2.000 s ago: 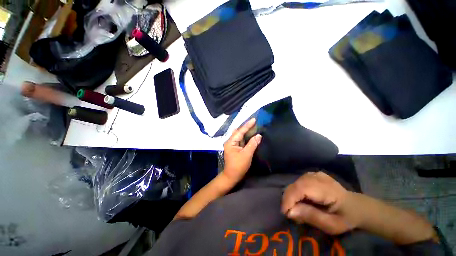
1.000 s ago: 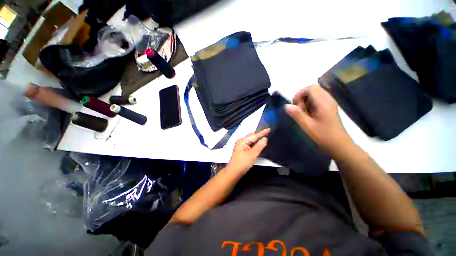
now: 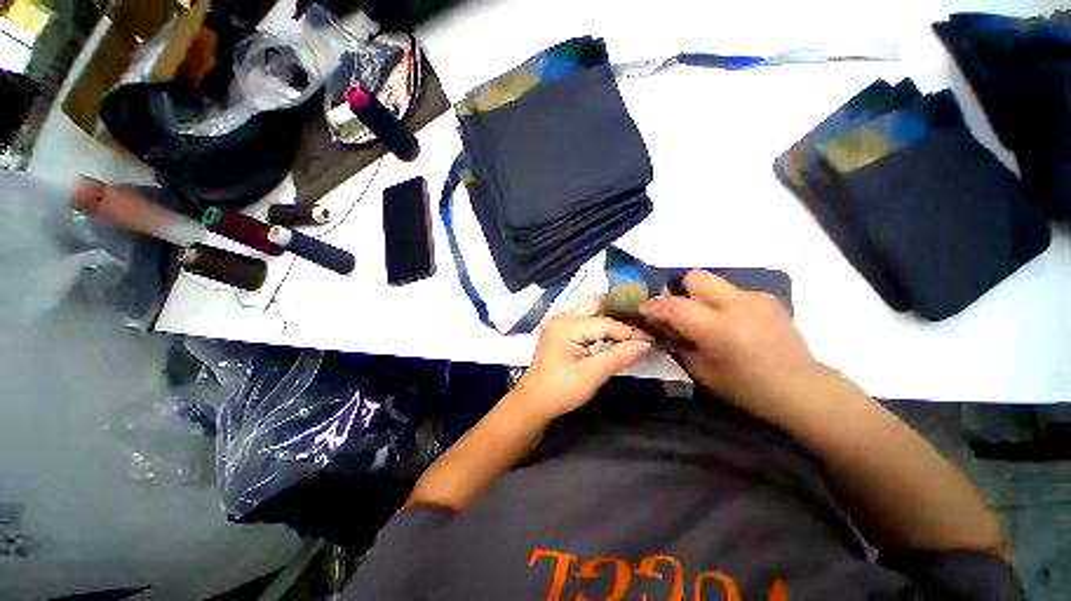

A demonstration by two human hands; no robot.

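Observation:
A dark pocket piece (image 3: 758, 282) with a blue and olive checked band lies at the table's front edge, below the centre pile, folded or bunched near the band. My left hand (image 3: 584, 356) holds its left end by the band with fingertips and thumb. My right hand (image 3: 726, 332) is closed over the piece just right of the band, fingertips close to the left ones. Whether a small tool is in the right fingers cannot be seen. The lower part of the piece is partly hidden by the right hand.
The thick centre pile (image 3: 558, 164), fanned pile (image 3: 928, 206) and further pile (image 3: 1022, 106) lie on the white table (image 3: 716, 153). A blue strip (image 3: 456, 252) loops beside the centre pile. A phone (image 3: 409, 231), thread spools (image 3: 241, 230) and black bag (image 3: 223, 141) are left. Clear plastic (image 3: 282, 429) hangs below.
My right hand came up from my lap to the piece and now meets my left hand at the band. The piece has turned and is more folded, its plain end pointing right.

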